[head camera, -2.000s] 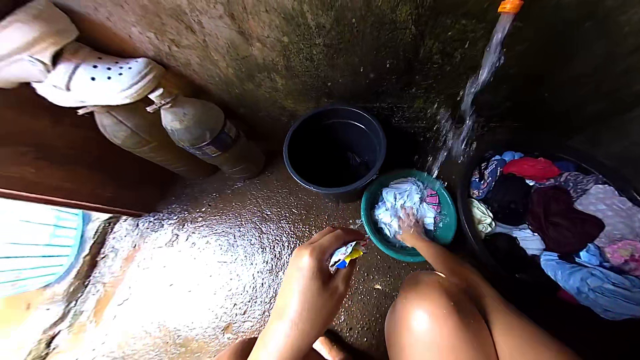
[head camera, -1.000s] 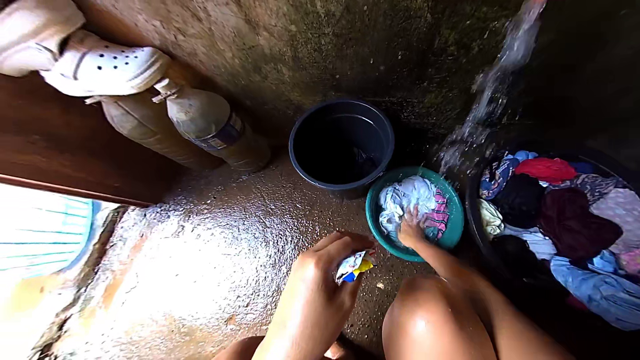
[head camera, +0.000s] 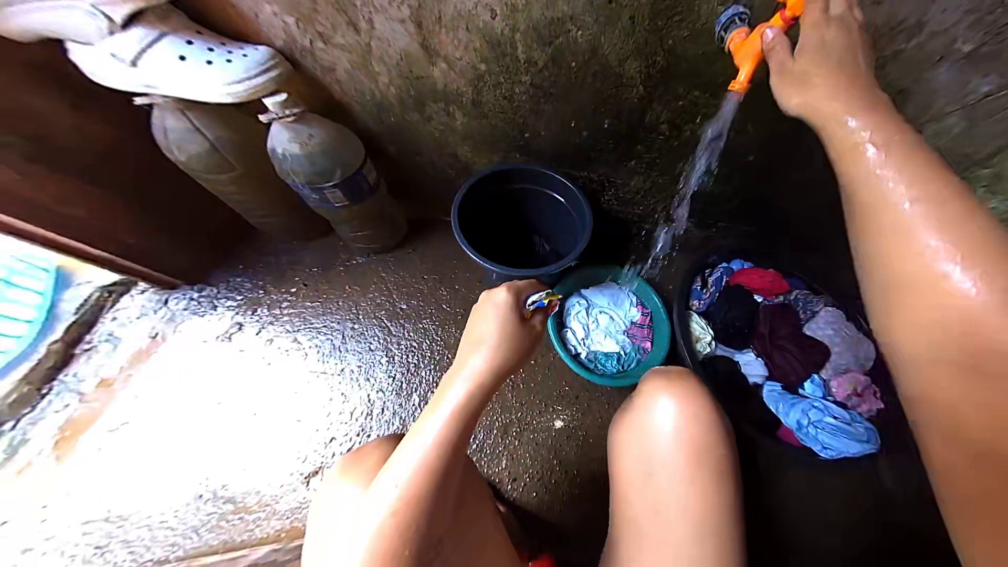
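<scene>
My right hand (head camera: 827, 67) is up at an orange plastic faucet (head camera: 746, 55), fingers at its handle; the fingertips are cut off by the frame's top edge. Water (head camera: 701, 169) runs from the spout down to the green basin (head camera: 664, 335), which holds wet white cloth (head camera: 600, 319) and a pink checked piece (head camera: 642, 329). My left hand (head camera: 504, 323) is closed on a small crumpled packet (head camera: 542, 300), just left of that basin's rim.
A black bucket (head camera: 465, 244) stands against the wall behind the basin. To the right is a dark tub (head camera: 683, 315) of mixed clothes (head camera: 819, 421). Filled plastic bottles (head camera: 327, 173) stand at the left under white clogs (head camera: 185, 57). The concrete floor (head camera: 213, 394) is wet.
My right hand has left the cloth in the green basin and moved up to the faucet. My left hand, still holding the packet, is now closer to the basin. The view has shifted.
</scene>
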